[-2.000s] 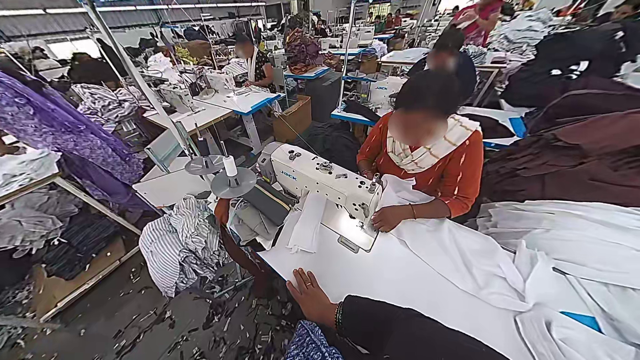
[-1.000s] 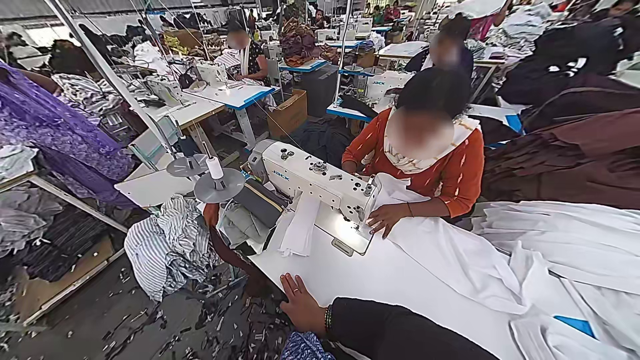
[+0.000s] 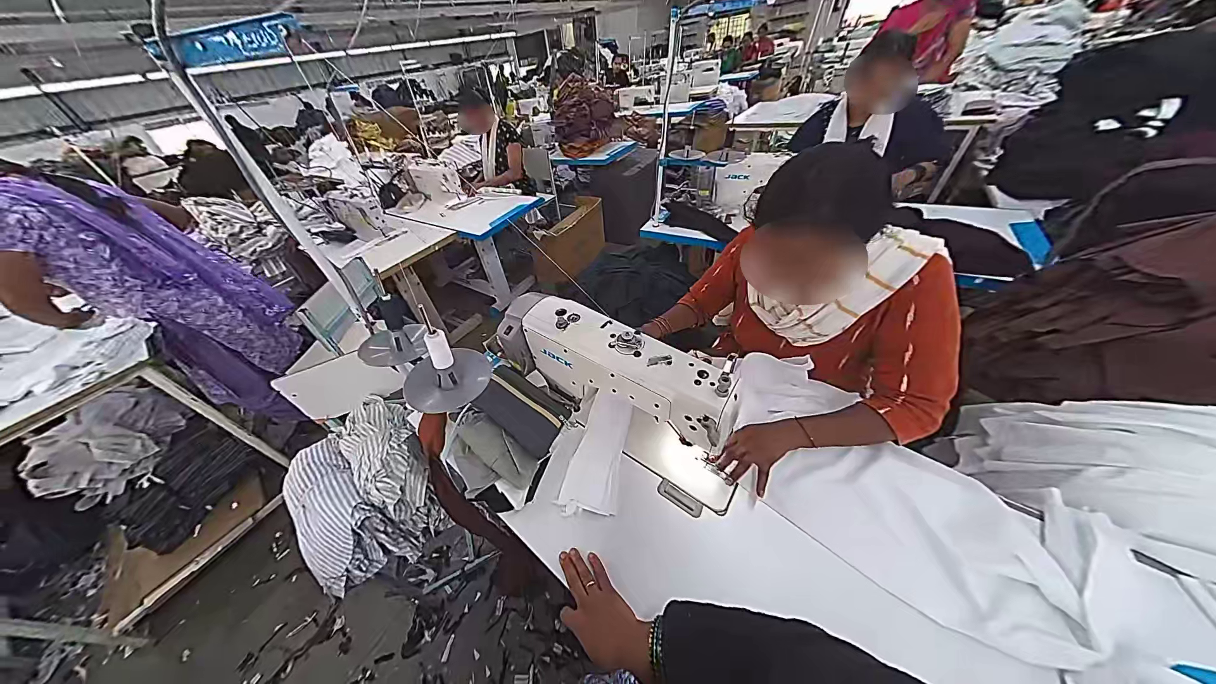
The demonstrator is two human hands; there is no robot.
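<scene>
My right hand (image 3: 603, 613) rests palm down near the edge of a white sewing table (image 3: 684, 560), its fingers slightly apart and nothing in them. A ring is on one finger, with bangles at the wrist below a dark sleeve. My left hand is out of view. Beyond my hand, a Jack industrial sewing machine (image 3: 617, 361) has its lamp lit at the needle. A folded white cloth strip (image 3: 597, 456) lies under the machine's arm. A co-worker in an orange top has one hand (image 3: 765, 448) on white fabric (image 3: 883, 513) beside the needle area; their other hand is mostly hidden behind the machine.
A thread cone (image 3: 439, 350) stands on a round holder left of the machine. Striped cloth (image 3: 351, 489) hangs in a heap beside the table, above scraps on the floor. White and dark fabric piles (image 3: 1092, 332) lie at the right. More people sit at machines behind.
The co-worker's far hand, earlier close to the machine head, now shows further left along its back. My right hand stays on the table.
</scene>
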